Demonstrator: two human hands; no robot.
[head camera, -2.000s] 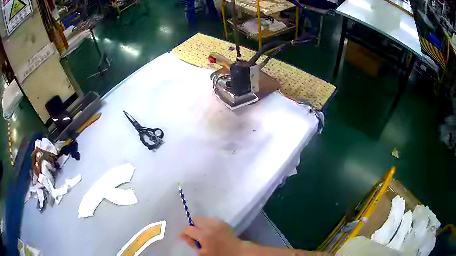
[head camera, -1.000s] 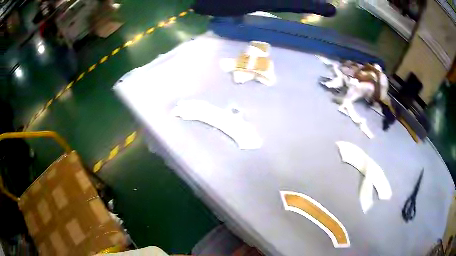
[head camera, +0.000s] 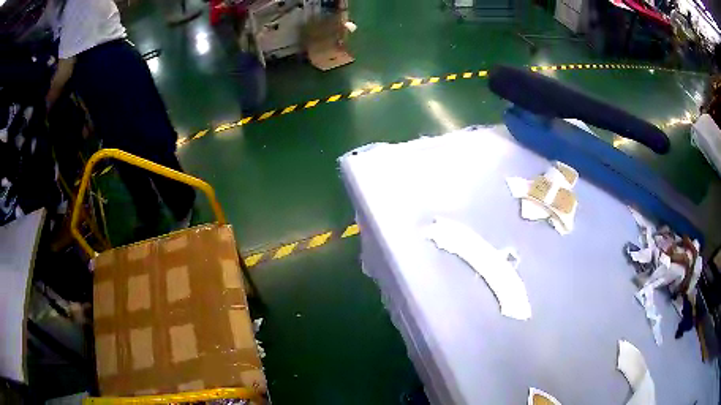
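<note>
A curved white stack of collar pieces (head camera: 486, 267) lies on the pale cloth of the ironing table (head camera: 443, 324), with a small scrap sticking out beside it. A small bundle with tan patches (head camera: 551, 198) lies farther back. At the bottom edge, the tan template (head camera: 542, 399) with a white border is mostly cut off. White curved collar pieces (head camera: 637, 376) lie to its right, also cut off by the edge. Neither of my hands is in the picture.
A heap of fabric scraps (head camera: 668, 273) lies at the table's right edge. A dark padded arm (head camera: 581, 107) and a blue bar run behind the table. A yellow-handled cart with a taped cardboard box (head camera: 170, 316) stands left. A person (head camera: 122, 103) in dark trousers stands beyond it.
The view has swung left, so the template and nearby collar pieces slide to the bottom edge. The scissors seen earlier are out of view. The cart and a person now show at left.
</note>
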